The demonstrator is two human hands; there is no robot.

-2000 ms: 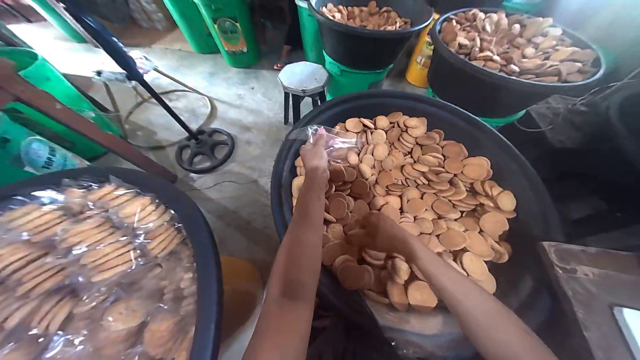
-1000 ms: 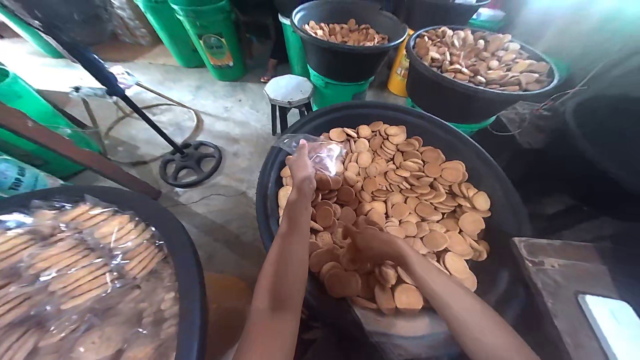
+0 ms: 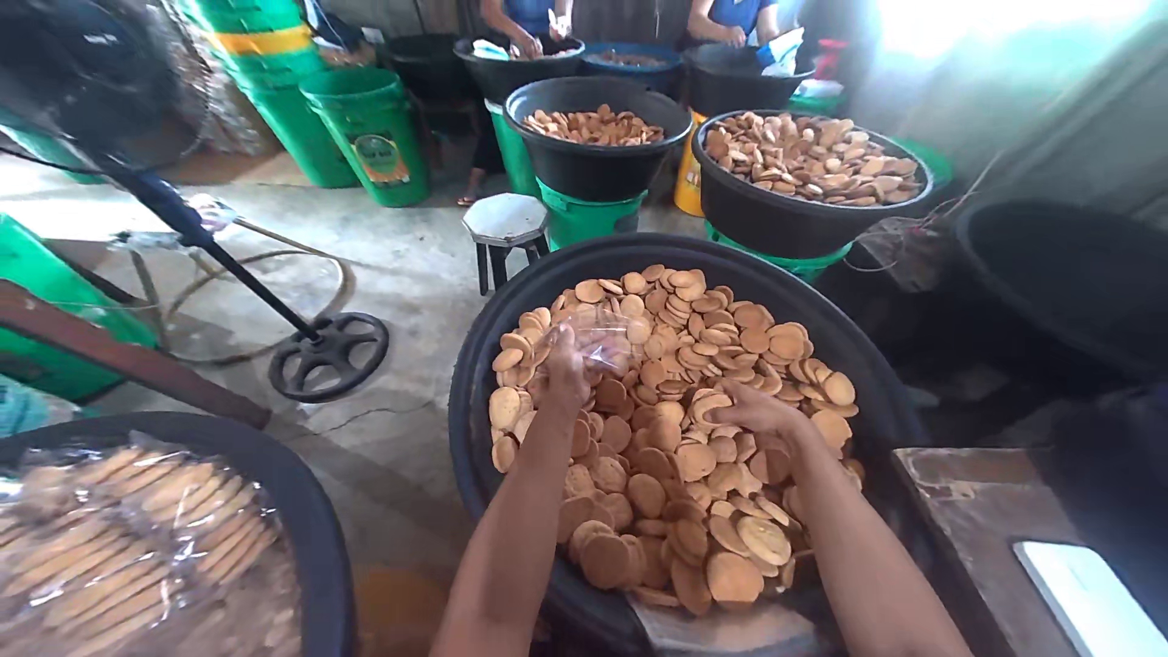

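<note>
A large black plastic tub (image 3: pixel 484 365) full of loose round flat biscuits (image 3: pixel 648 493) stands in front of me. Over its left part, my left hand (image 3: pixel 568 370) grips a clear plastic bag (image 3: pixel 602 339), which reaches to the right above the pile. My right hand (image 3: pixel 762 411) is at the middle right of the heap, its fingers closed around a few biscuits (image 3: pixel 708 408). At the lower left, clear packets of stacked biscuits (image 3: pixel 137 538) fill a second black tub (image 3: pixel 324 538).
A pedestal fan (image 3: pixel 328 356) and a small stool (image 3: pixel 505 224) stand beyond on the floor. Two biscuit-filled tubs (image 3: pixel 598 169) (image 3: pixel 812 214) rest on green buckets. At right, a white phone-like object (image 3: pixel 1090 593) lies on a wooden surface (image 3: pixel 985 511). Two people work at the back.
My right hand has moved from the lower middle of the pile up and to the right, and now has biscuits in its fingers. My left hand keeps the bag. The view has tilted up.
</note>
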